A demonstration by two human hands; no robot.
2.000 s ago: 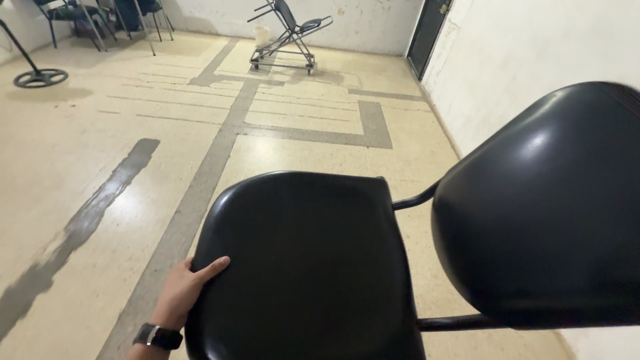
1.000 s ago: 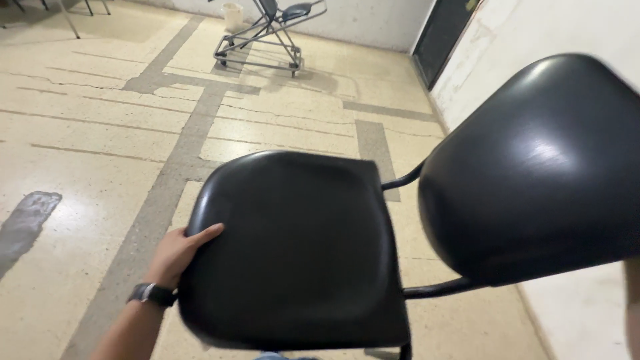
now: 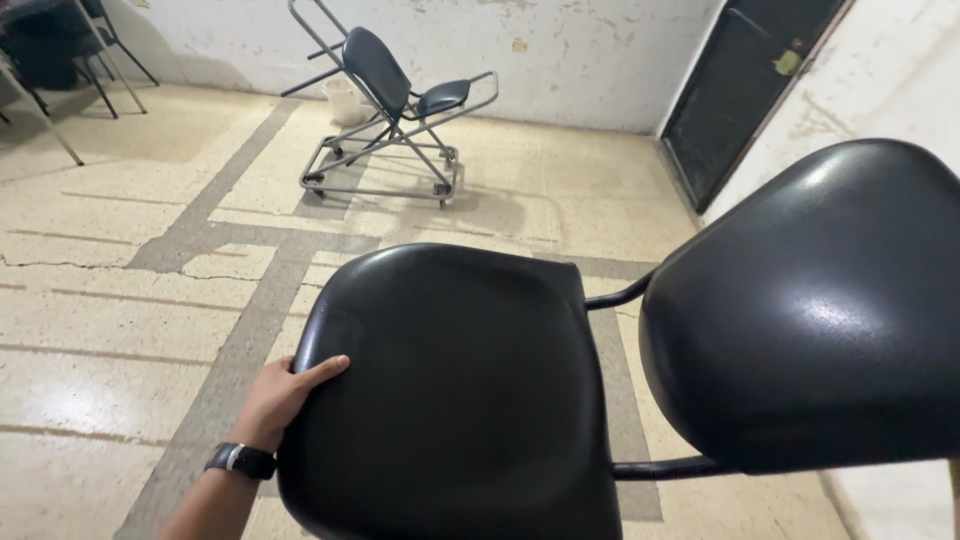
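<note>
A black padded chair fills the near view, its seat at the centre and its backrest at the right, joined by black metal tubes. My left hand grips the left edge of the seat, thumb on top and the fingers hidden beneath. A dark wristband is on that wrist. My right hand cannot be seen; only a sliver of what may be the arm shows at the right edge, below the backrest.
Ahead stands a grey wheeled metal frame with a black chair on it, and a whitish bucket behind. Dark chairs are at the upper left. A dark door and a white wall are on the right.
The wheeled frame and the door appear nearer as the view moves forward. My left hand keeps its hold on the seat edge, and the chair travels along with me.
</note>
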